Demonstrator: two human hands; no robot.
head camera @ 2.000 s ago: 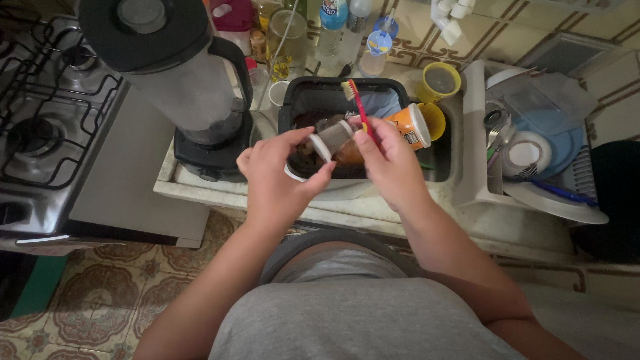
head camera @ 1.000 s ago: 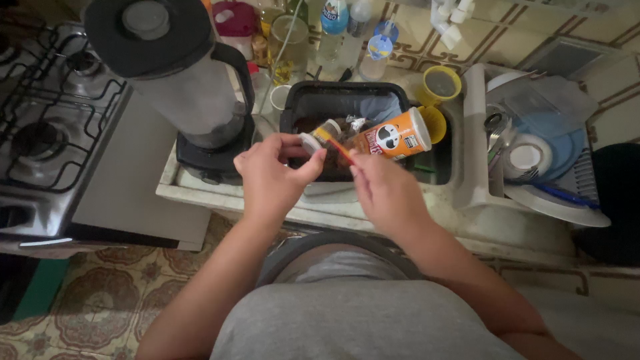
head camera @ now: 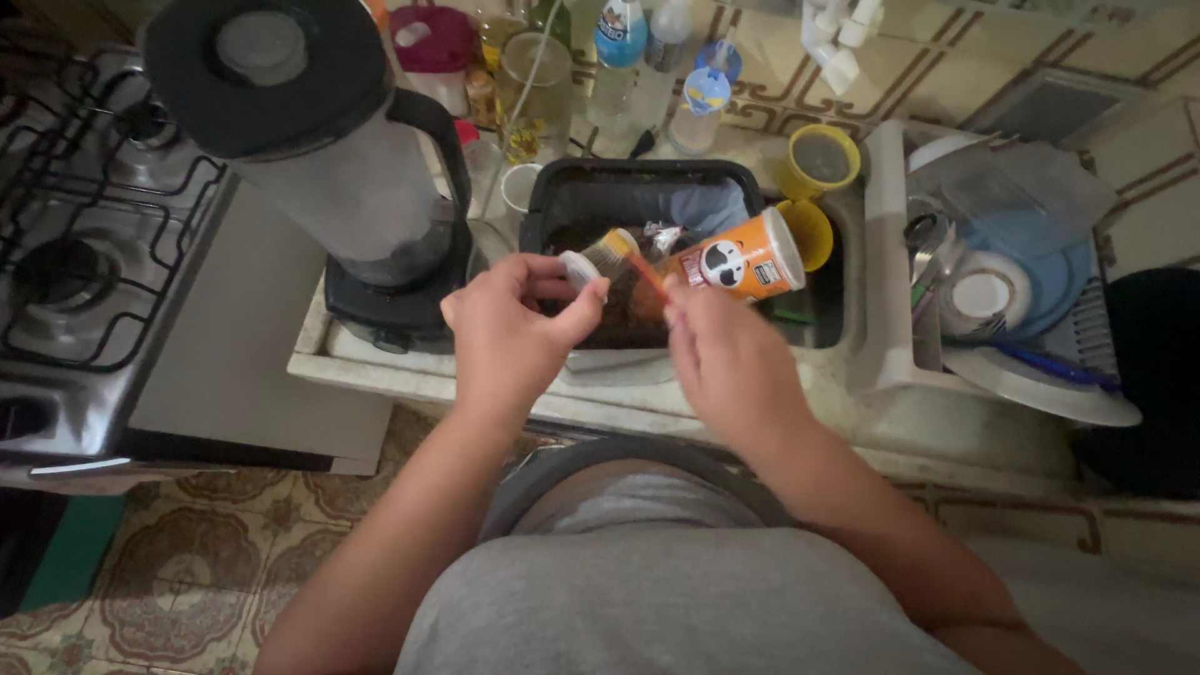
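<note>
Between the thumb and fingers of my left hand (head camera: 525,323) is a small clear cup-like piece with a white rim (head camera: 579,269). My right hand (head camera: 727,352) grips a red-orange toothbrush (head camera: 649,277), whose head meets the far end of that piece. Both hands are over the near side of a black bin (head camera: 647,169) set in the sink, with dark waste and a crumpled wrapper inside. An orange chip can (head camera: 736,261) lies slanted in the bin, just beyond my right hand. The bristles are too blurred to make out.
Left of the bin stands a blender (head camera: 347,187), with a gas stove (head camera: 84,253) farther left. Two yellow cups (head camera: 823,157) are at the sink's right edge. A dish rack (head camera: 886,262) holds plates and cutlery. Bottles (head camera: 619,84) line the wall.
The toothbrush was upright in my right hand, bristles up; it now slants with its head against the clear piece. My right hand has come down toward me, uncovering more of the orange can.
</note>
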